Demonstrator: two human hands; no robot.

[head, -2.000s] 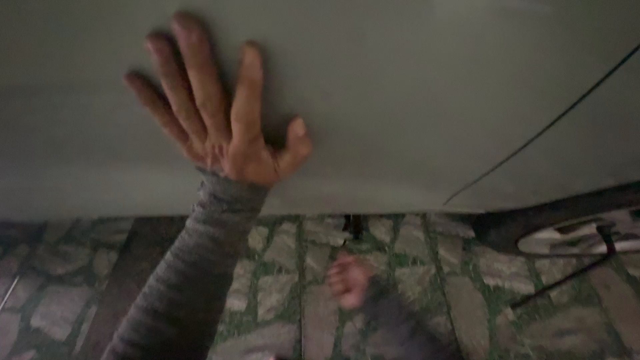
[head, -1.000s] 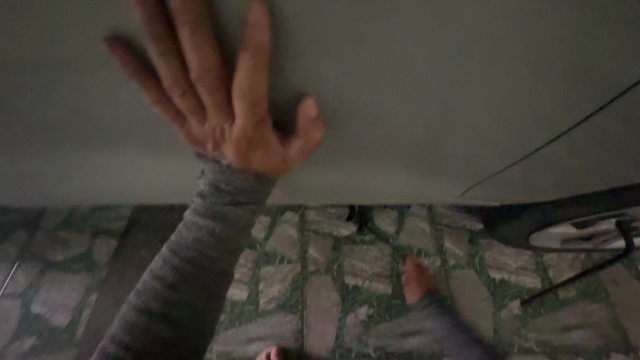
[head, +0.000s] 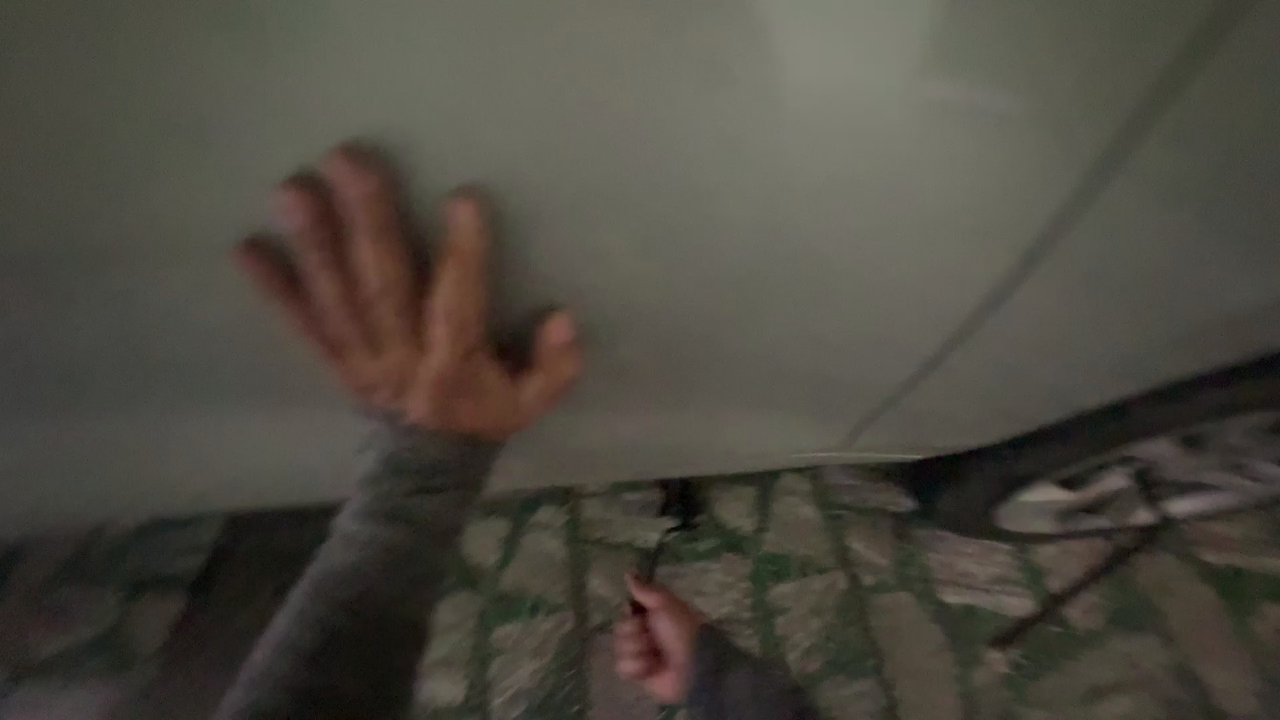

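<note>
My left hand (head: 430,320), in a grey sleeve, lies with fingers spread flat against the pale side panel of a car (head: 680,260). Low in the middle, my right hand (head: 655,640) is closed around a thin dark rod or handle (head: 648,570). The rod runs up toward a dark part (head: 680,503) under the car's lower edge, possibly a jack. Blur hides whether rod and dark part are joined.
At the right are a car wheel (head: 1080,500) and a dark bar (head: 1075,590) slanting down from it, like a wheel wrench. Stone paving (head: 540,650) with green gaps lies below. A panel seam (head: 1000,290) crosses the right side.
My right hand was farther right one second ago and is now left of there, below the dark part. My left hand stays spread on the panel. The view has shifted.
</note>
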